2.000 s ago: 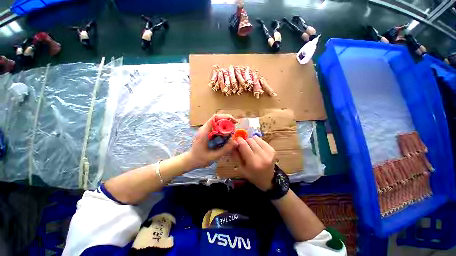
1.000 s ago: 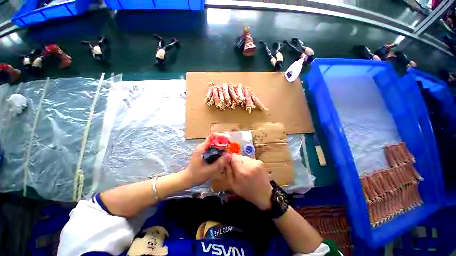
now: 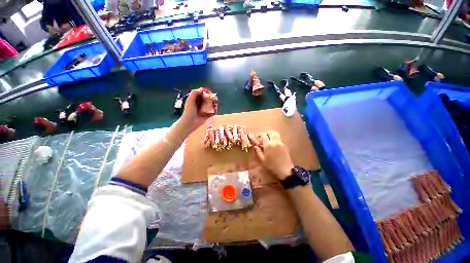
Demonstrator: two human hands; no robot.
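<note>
My left hand [image 3: 191,114] is raised near the belt's edge and holds a red-brown figure part [image 3: 207,104] with a cream-gold end. My right hand [image 3: 273,153] is at the right end of the row of striped limb parts [image 3: 227,137] on the large cardboard sheet [image 3: 296,136]. Its fingertips touch or cover the end piece; whether they grip it cannot be told. The orange cap [image 3: 229,193] and smaller blue cap [image 3: 246,192] sit on a clear square pad [image 3: 215,202] on the smaller cardboard pad [image 3: 257,221].
A big blue bin [image 3: 355,187] with limb rows stands at right. A white bottle [image 3: 289,105] lies at the cardboard's upper edge. Black-and-cream parts [image 3: 125,104] and a red-brown cone [image 3: 255,86] lie on the green belt. Blue trays [image 3: 165,62] stand across it. Plastic sheeting [image 3: 77,169] covers the left.
My left hand has moved up and forward with the figure part, away from the caps. My right hand has left the part and moved up to the limb row. The view has tilted up.
</note>
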